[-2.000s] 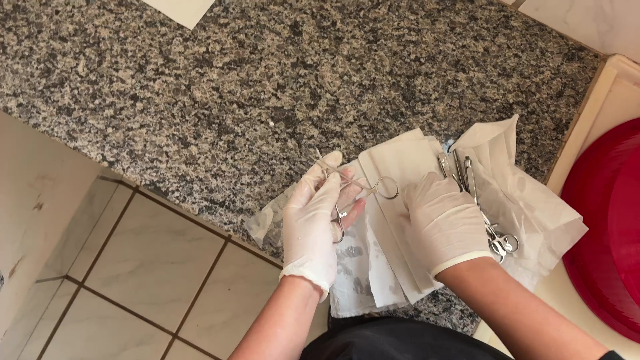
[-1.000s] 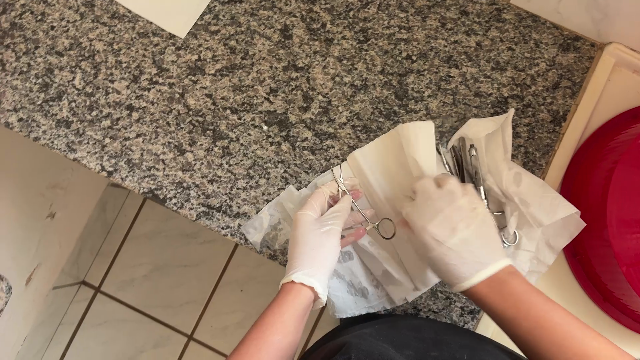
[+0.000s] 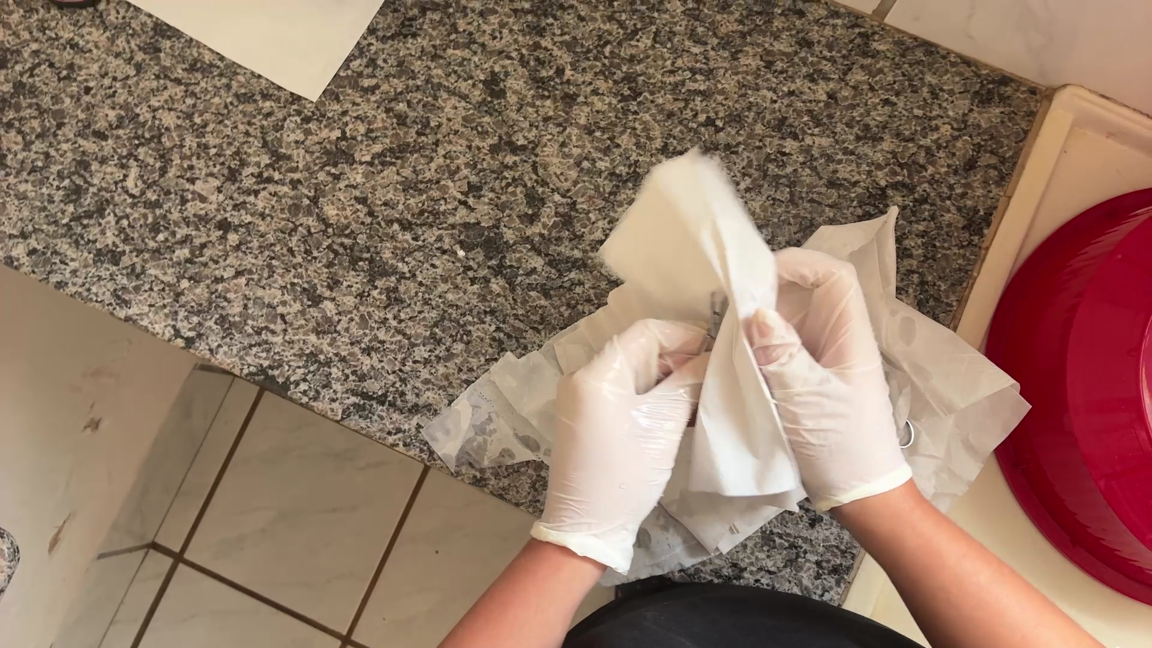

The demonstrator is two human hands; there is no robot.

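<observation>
Both hands wear thin whitish gloves. My left hand (image 3: 621, 432) is closed on a metal instrument (image 3: 716, 310), of which only a short part shows between the fingers and the paper; its rings are hidden. My right hand (image 3: 832, 378) pinches a white paper towel (image 3: 742, 396) between thumb and fingers, and the towel stands up and hangs down beside the instrument. Beneath both hands lie crumpled, damp-spotted paper sheets (image 3: 504, 409). A metal finger ring of another instrument (image 3: 907, 435) peeks out right of my right hand; the rest is covered.
A speckled granite counter (image 3: 432, 207) carries the work, its front edge running above a tiled floor (image 3: 279, 513). At the right a red plastic basin (image 3: 1080, 387) rests on a cream surface (image 3: 1035, 216). A white sheet (image 3: 279, 36) lies at the top left.
My right hand has lifted the paper towel from the pile and brought it against the instrument in my left hand. The scissor-like instrument's ring, visible earlier beside my left hand, is now covered.
</observation>
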